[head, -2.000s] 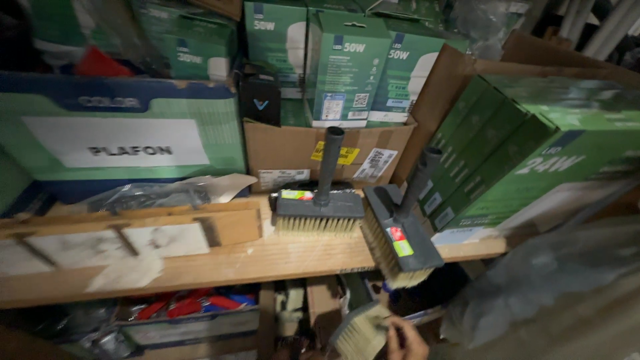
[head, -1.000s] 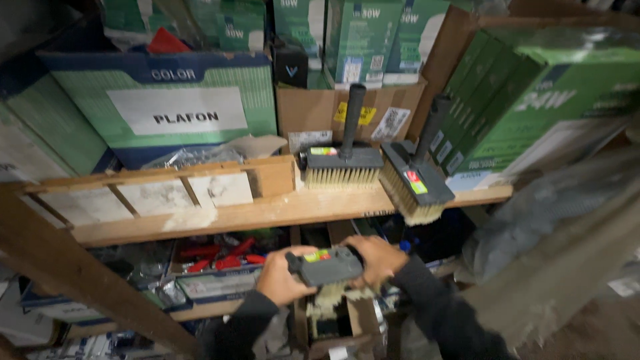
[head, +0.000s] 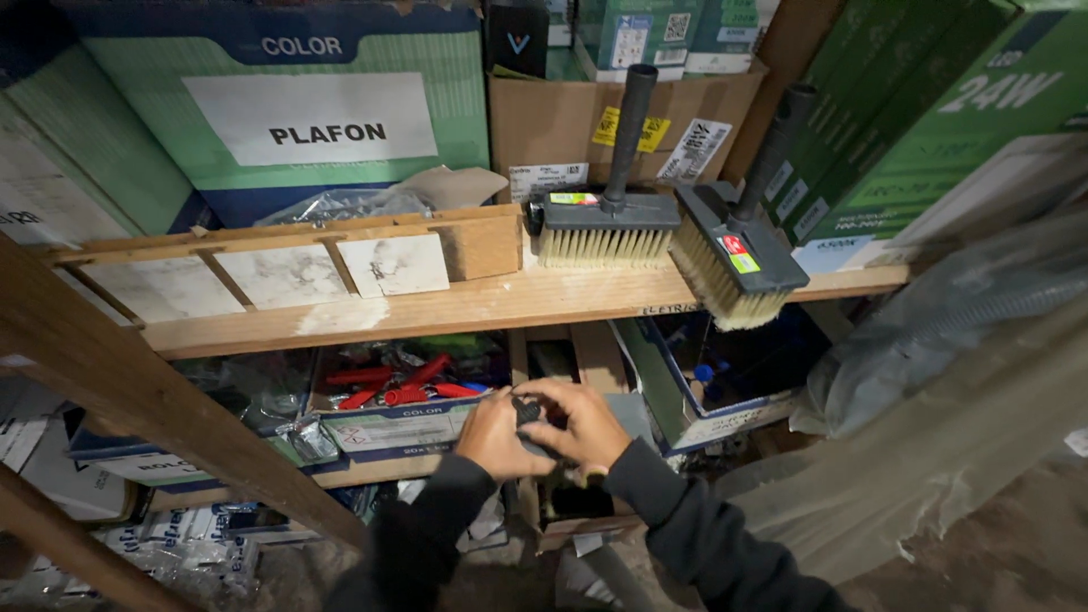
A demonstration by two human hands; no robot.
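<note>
Both hands meet above a cardboard box on the lower shelf. My left hand (head: 501,435) and my right hand (head: 582,422) close around a dark grey brush head (head: 529,411), mostly hidden by the fingers. On the wooden shelf above, a block brush with an upright dark handle (head: 608,223) rests bristles down. To its right a second block brush (head: 744,251) leans at a tilt, its bristles over the shelf's front edge. Both bear small coloured stickers.
A green and blue carton (head: 297,183), a brown carton (head: 544,127) and green lamp boxes (head: 918,127) line the wooden shelf (head: 510,297). Below are a box of red-handled items (head: 416,429) and another open box (head: 722,425). A wooden post (head: 170,408) slants at left; plastic sheeting (head: 918,408) hangs right.
Both hands have drawn closer together around the brush head, which was more exposed a second ago. Two seconds ago, one hand was visible at a pale-bristled brush low in view.
</note>
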